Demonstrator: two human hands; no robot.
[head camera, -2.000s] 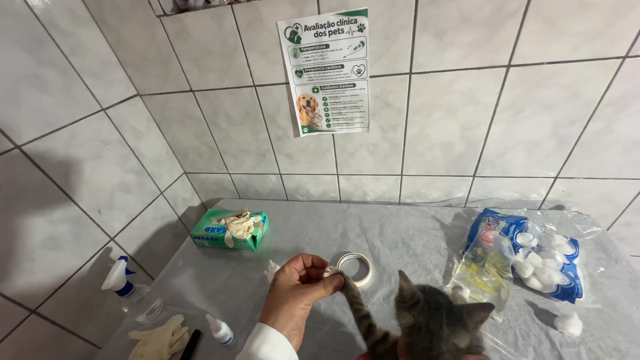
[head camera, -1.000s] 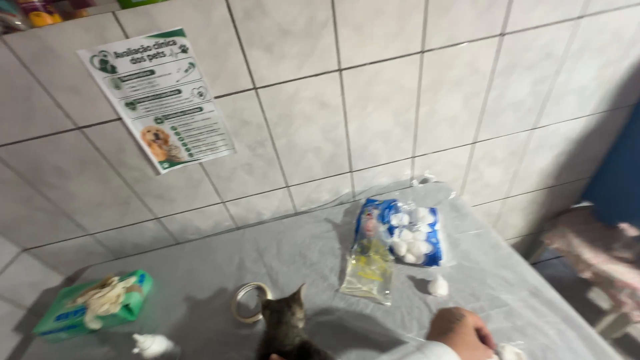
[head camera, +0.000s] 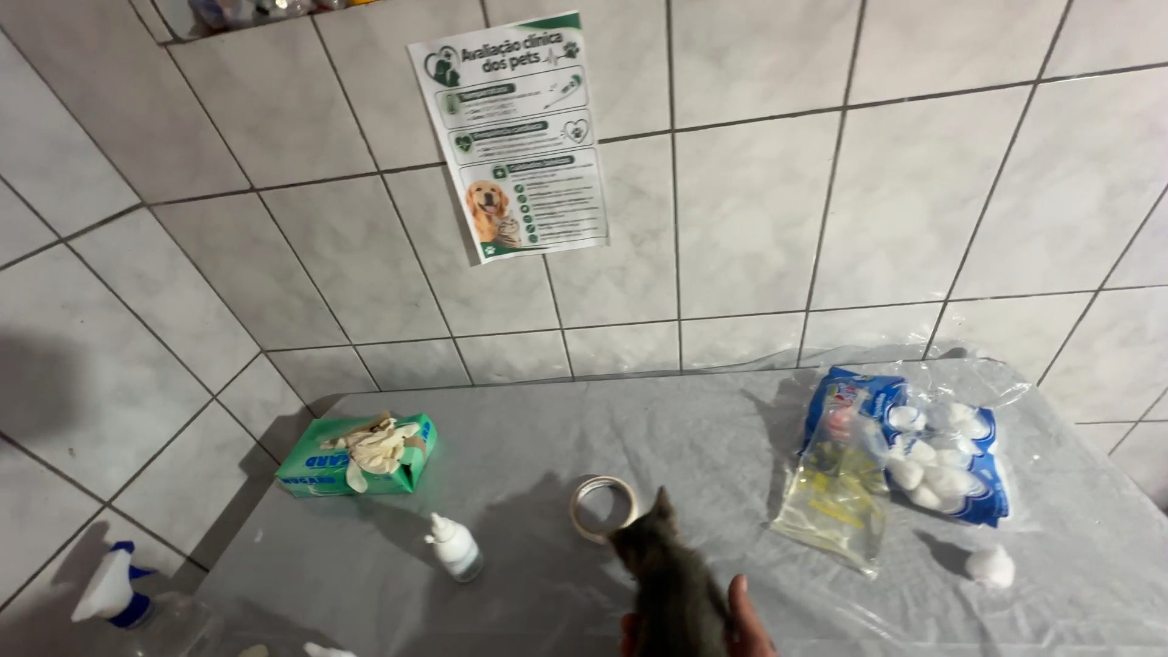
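Observation:
A grey tabby kitten (head camera: 673, 589) is at the bottom centre, seen from behind, its head turned toward the left. My left hand (head camera: 750, 628), partly cut off by the lower edge, is around its body, with one digit showing on the right side and a bit of a finger on the left. Just beyond the kitten's head a roll of tape (head camera: 578, 516) lies flat. A small white dropper-type bottle (head camera: 456, 549) stands to the left of the roll. My right hand is out of view.
Back left is a green glove box (head camera: 306, 479) with pale gloves (head camera: 379, 447) on top. At lower left stands a spray bottle (head camera: 114, 593). To the right lie an opened bag of cotton balls (head camera: 949, 465), a clear plastic packet (head camera: 835, 502) and a loose cotton ball (head camera: 990, 567). A printed poster (head camera: 520, 137) hangs on the tiled wall.
Two seconds ago a hand held the kitten's foreleg; now a hand is around its body. The hand at the right one second ago has left the view. The view has swung right and back.

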